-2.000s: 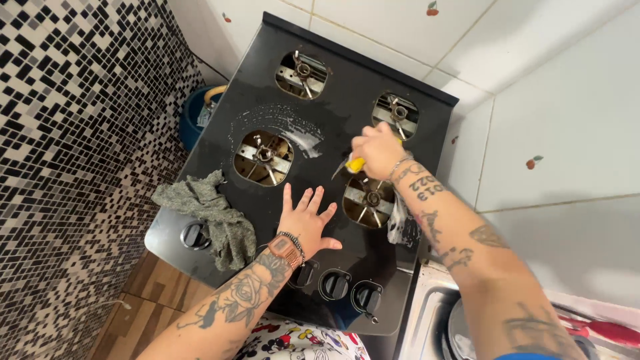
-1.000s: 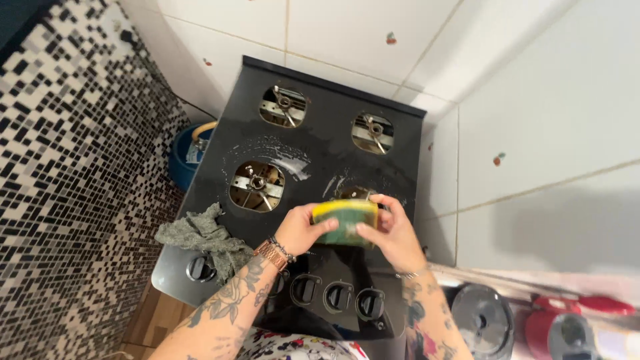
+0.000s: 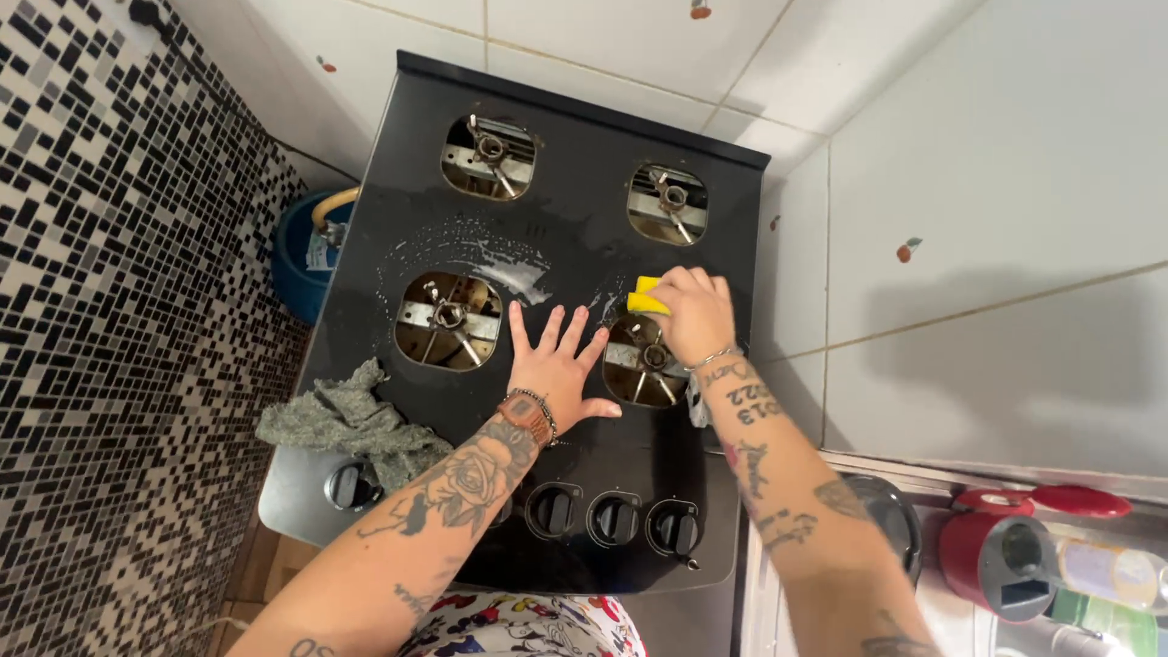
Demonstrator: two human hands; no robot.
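Note:
My left hand [image 3: 555,374] lies flat with fingers spread on the black stovetop [image 3: 575,246], between the two front burner openings. My right hand [image 3: 692,315] grips a folded yellow sponge [image 3: 646,297] at the upper edge of the front right burner opening [image 3: 644,360]. Soapy streaks show above the front left burner opening [image 3: 448,321] and beside the sponge. A crumpled grey-green cloth [image 3: 351,424] lies over the stove's front left corner, near a control knob [image 3: 351,485].
Behind the stove's left side stands a blue gas cylinder [image 3: 297,265] with a yellowish hose. White tiled walls border the back and right. At the lower right are a red container [image 3: 990,557], a dark round lid [image 3: 881,516] and a plastic bottle [image 3: 1109,573].
Both hands held the sponge in front of me one second ago. Now my left hand is flat on the stovetop, and my right hand has the sponge at the front right burner opening.

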